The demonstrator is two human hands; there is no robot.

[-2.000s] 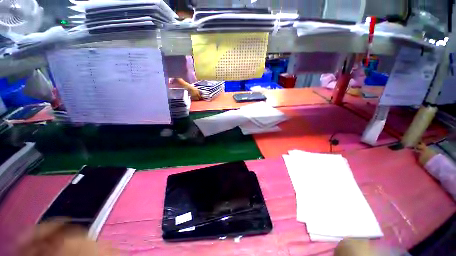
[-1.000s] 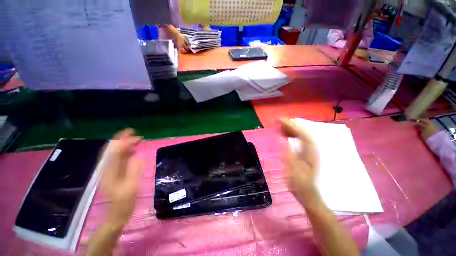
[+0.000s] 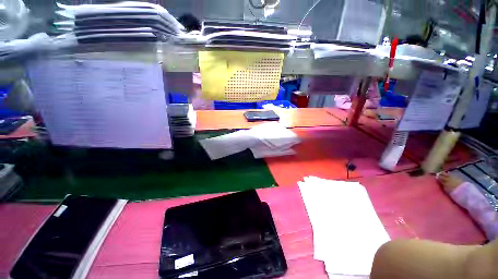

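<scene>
Two overlapping black tablets [image 3: 218, 234] lie in the middle of the pink bench, with a small white label at the lower left. Another black tablet [image 3: 60, 234] lies at the left on white interleaf sheets. A pile of white foam sheets [image 3: 344, 223] lies to the right of the middle tablets. A bare forearm or wrist of mine [image 3: 437, 261] crosses the lower right corner; its hand is out of the picture. My left hand is not in view.
A green mat [image 3: 136, 174] lies beyond the bench. Loose white sheets [image 3: 254, 140] lie past it. A shelf with stacked tablets [image 3: 117, 22] hangs above, with a printed page [image 3: 101, 103] and yellow card [image 3: 240, 76]. Another person's sleeve [image 3: 472, 201] is at the right.
Both my hands were over the bench beside the middle tablets and have left that area; a forearm now shows at lower right. The view has tilted up. The tablets look unmoved.
</scene>
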